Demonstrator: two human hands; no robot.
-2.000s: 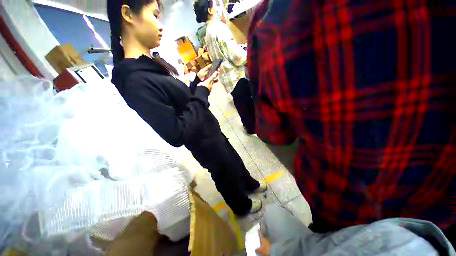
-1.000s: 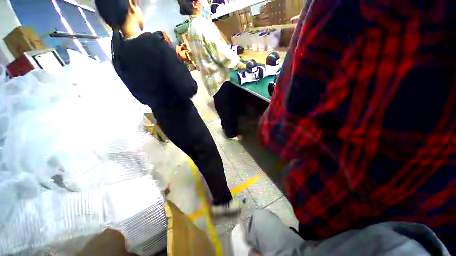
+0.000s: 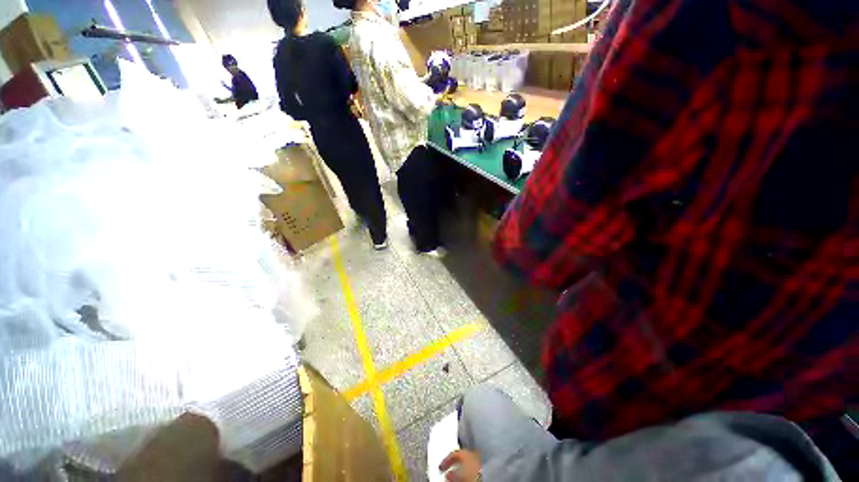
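My left hand [image 3: 461, 465] is small and cut off by the bottom edge, below a grey sleeve. Its fingers are against a flat white thing [image 3: 441, 444], which they seem to hold; what it is cannot be told. My right hand is not in view. A large heap of clear and white bags [image 3: 141, 226] fills the left side. Ribbed bags [image 3: 226, 400] lie stacked in its lower part, beside an open carton's brown flap [image 3: 344, 438].
A person in a red and dark plaid shirt [image 3: 697, 216] fills the right side, very close. Beyond, white-and-black units [image 3: 466, 130] stand on a green bench [image 3: 490, 160]. Two people stand in the aisle by it. Yellow lines [image 3: 372, 377] cross the speckled floor.
The view has swung so more bench, units and floor show. The person in black has walked away up the aisle and looks smaller. My hand stays low with the white thing.
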